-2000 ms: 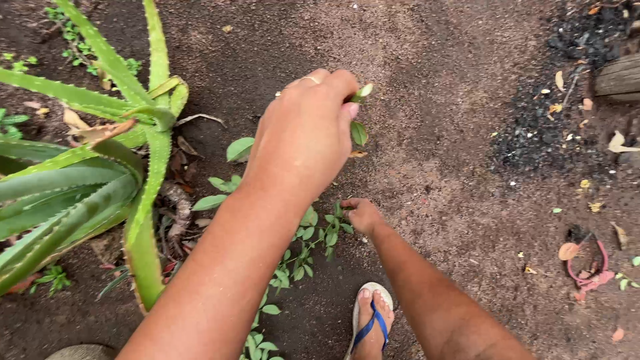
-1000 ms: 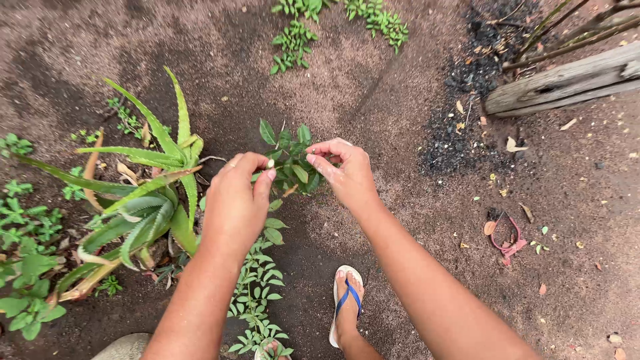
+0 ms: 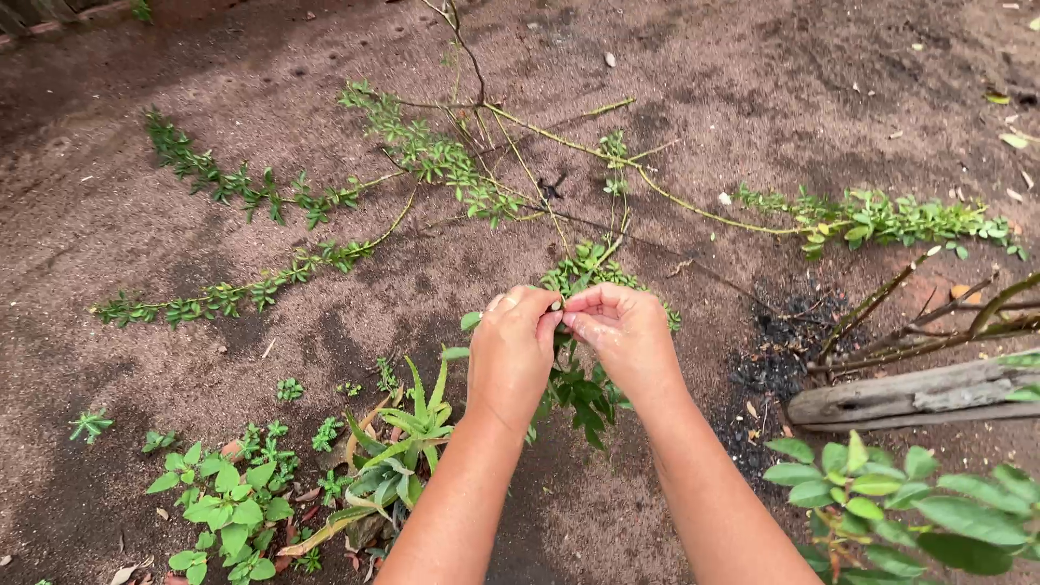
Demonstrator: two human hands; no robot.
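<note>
My left hand [image 3: 513, 345] and my right hand [image 3: 621, 337] meet at the middle of the view, fingertips almost touching. Between them is the leafy green stem [image 3: 581, 390] of a plant, its leaves hanging below my fingers. The left thumb and forefinger pinch a small pale piece at its top, perhaps a cut stem end. The right thumb and fingertips are pinched close beside it; what they hold is hidden. More small leaves [image 3: 589, 268] lie just beyond my hands.
Thin leafy branches [image 3: 439, 158] spread over the soil ahead. An aloe plant [image 3: 406, 455] and a broad-leaved plant [image 3: 231, 508] grow at lower left. On the right are a weathered wooden post [image 3: 910, 394], thorny stems [image 3: 881, 301], charcoal [image 3: 784, 357] and foreground leaves [image 3: 918, 496].
My hands, apart two seconds ago, have come together at the stem, closer still than one second ago. The view has tilted up, showing the spreading branches.
</note>
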